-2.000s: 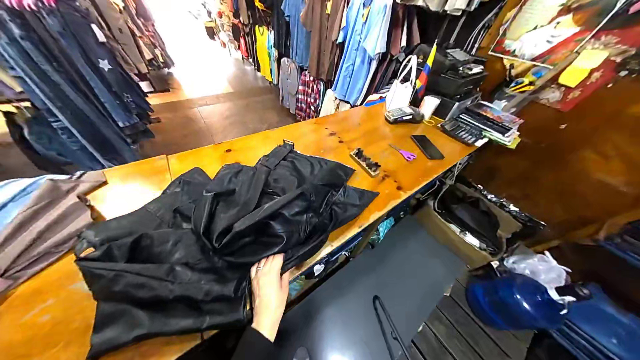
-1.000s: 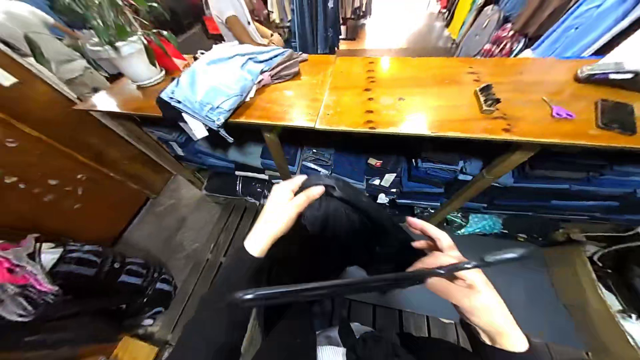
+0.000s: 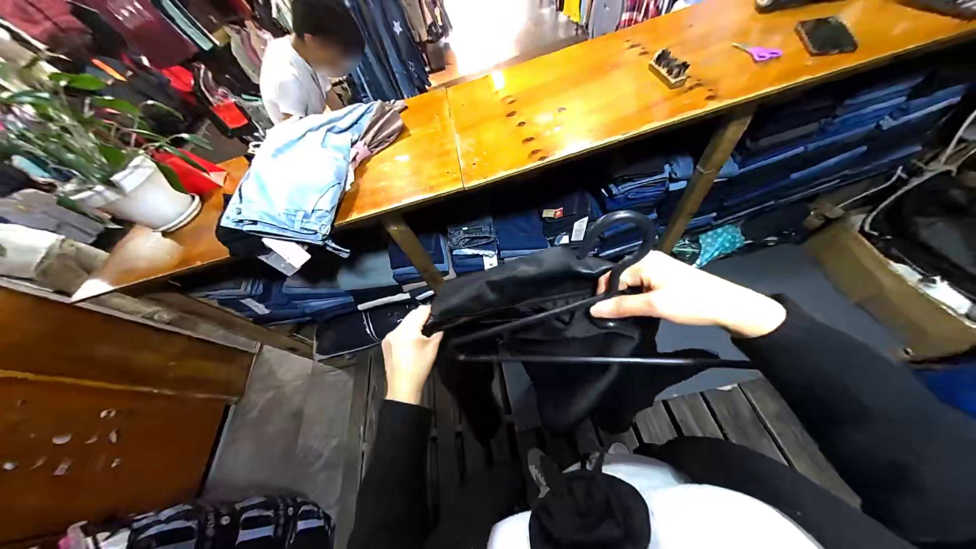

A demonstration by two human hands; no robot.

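Note:
A black garment (image 3: 526,282), leather-like, hangs between my hands in front of the counter. My left hand (image 3: 410,354) grips its edge at the left. A black hanger (image 3: 549,309) lies across the garment, its large curved hook upward at the right. Around the hanger near the base of that hook, my right hand (image 3: 659,293) is closed. The hanger's lower bar crosses in front of the cloth. Whether its far end is inside the garment cannot be told.
The wooden counter (image 3: 488,114) bears light blue jeans (image 3: 297,171), a potted plant (image 3: 149,191), a small block holding dark items (image 3: 669,69), purple scissors (image 3: 759,52) and a phone (image 3: 826,36). Folded jeans (image 3: 816,152) fill shelves below. A person (image 3: 293,76) is beyond the counter. A cardboard box (image 3: 877,282) stands right.
The black garment lay on the counter two seconds ago and is now held up in my hands. My right hand has raised the hanger against it. The view has swung left.

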